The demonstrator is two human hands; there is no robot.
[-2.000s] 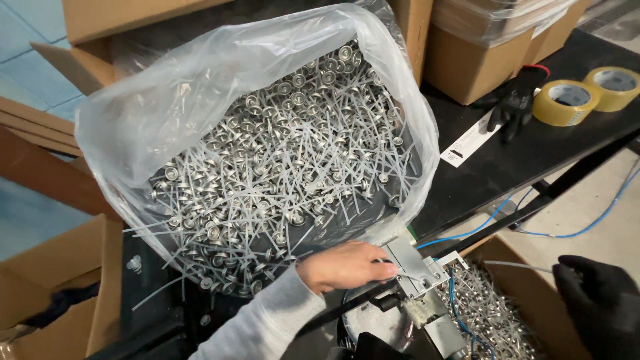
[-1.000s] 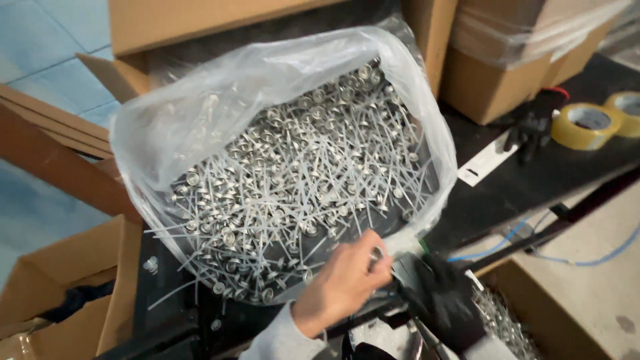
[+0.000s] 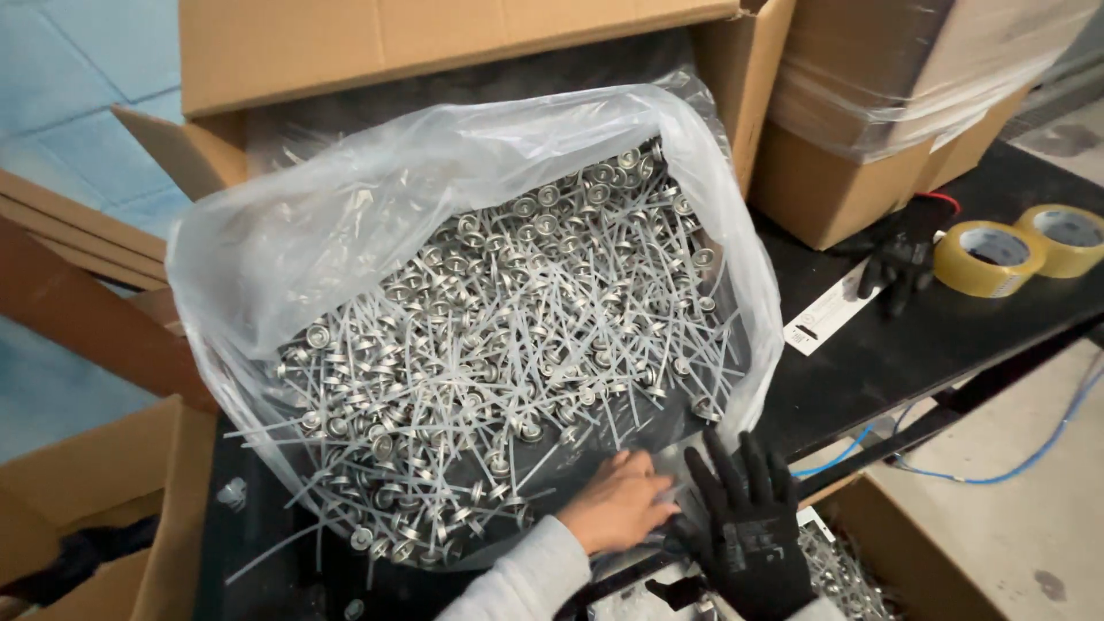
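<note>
A clear plastic bag lies wide at its mouth, filled with aerosol valves, small metal cups with thin pale dip tubes. My left hand, bare in a grey sleeve, is at the bag's near edge with its fingers bent; what it touches is partly hidden. Close beside it on the right, my right hand wears a black glove, its fingers spread over the bag's near right corner, with nothing visible gripped. Below my right hand, a cardboard box holds more valves.
Two rolls of yellowish packing tape, a black glove and a white printed tag lie on the black table. Wrapped cartons stand behind. Another cardboard box is at lower left; a blue cable runs at right.
My right hand has come from the far right to beside my left hand, and its fingers have spread. My left hand has left the metal piece it touched at first and is at the bag's edge.
</note>
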